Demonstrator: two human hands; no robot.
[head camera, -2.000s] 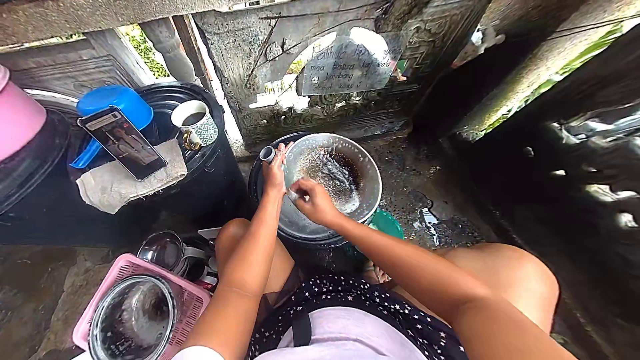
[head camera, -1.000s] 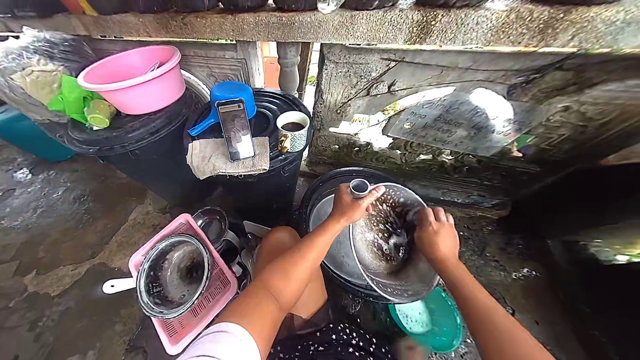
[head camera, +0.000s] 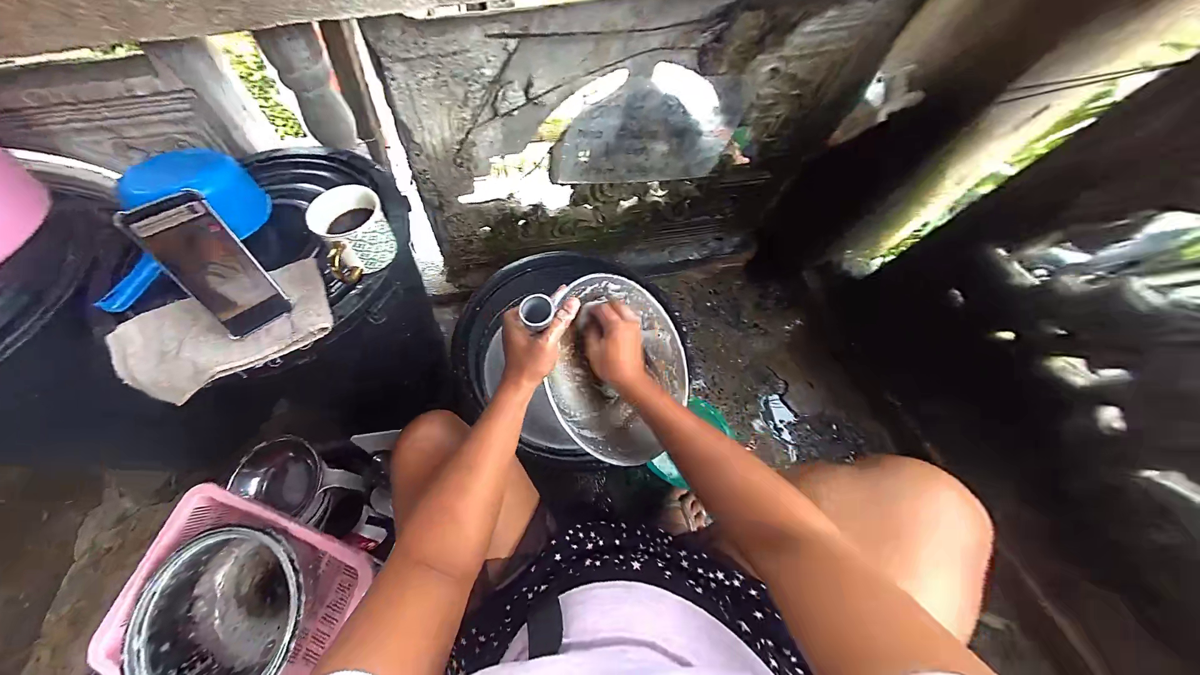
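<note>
My left hand (head camera: 532, 345) grips the hollow grey handle (head camera: 536, 311) of a round metal pan (head camera: 656, 375), which is tilted over a black tub (head camera: 478, 309). Inside the pan, my right hand (head camera: 614, 345) presses on the sudsy inner surface with bent fingers; whether it holds a scrubber is hidden. Under the pan a second pale metal surface (head camera: 525, 412) shows in the tub. A green basin (head camera: 710, 415) lies partly behind the pan and my right forearm.
At lower left a pink plastic basket (head camera: 202, 511) holds a metal pot (head camera: 211, 600), beside more cookware (head camera: 279, 476). A lidded black drum carries a phone (head camera: 206, 267), a blue dipper (head camera: 192, 183), a cloth (head camera: 178, 352) and a patterned mug (head camera: 352, 230). A concrete wall (head camera: 450, 141) stands ahead.
My right hand was at the pan's right rim a second ago and is now inside the pan near its upper left. My left hand keeps the handle. The view has swung right, then back.
</note>
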